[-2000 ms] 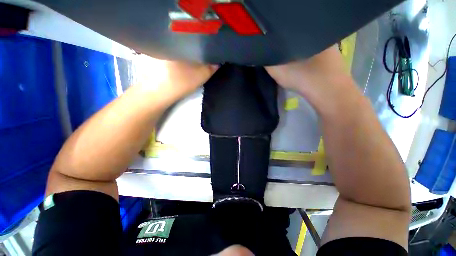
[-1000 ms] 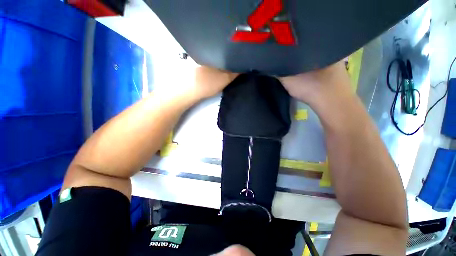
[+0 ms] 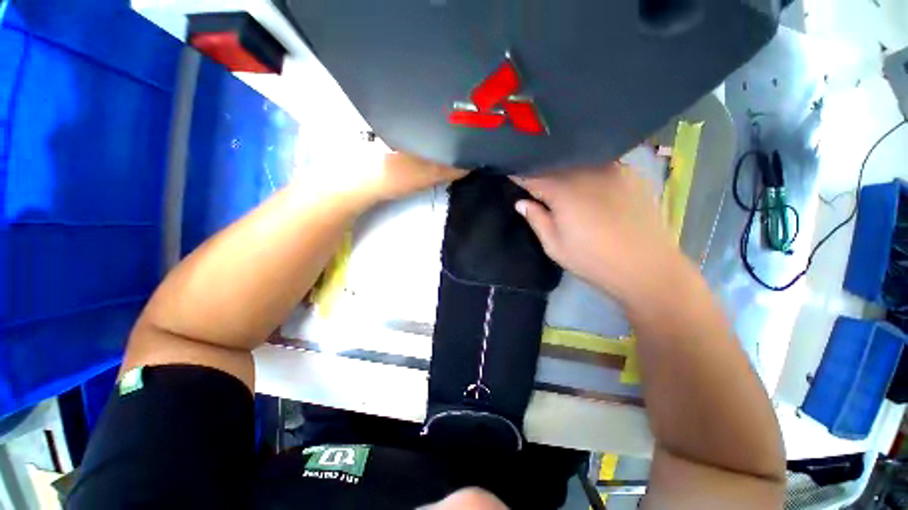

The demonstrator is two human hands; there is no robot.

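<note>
The long black fabric panel (image 3: 460,339) runs from under the grey machine head (image 3: 597,90) to my lap. A thin silver line (image 3: 486,334) runs down its middle to a small silver ring (image 3: 477,390). A rounded black flap (image 3: 503,244) lies over its upper part. My left hand (image 3: 413,175) is at the flap's upper left edge, its fingertips hidden under the head. My right hand (image 3: 577,214) lies on the flap's upper right, thumb on the fabric, other fingers partly hidden. The needle area is hidden.
A large blue crate (image 3: 90,199) is at left. Green-handled snips with a dark cord (image 3: 775,214) lie at right. Two small blue bins (image 3: 851,377) stand further right. Yellow tape (image 3: 587,342) marks the white table (image 3: 339,383). A white basket (image 3: 831,488) is at lower right.
My right hand has come out from under the head onto the flap, and its thumb now shows. The flap's right side is partly covered. The view has shifted.
</note>
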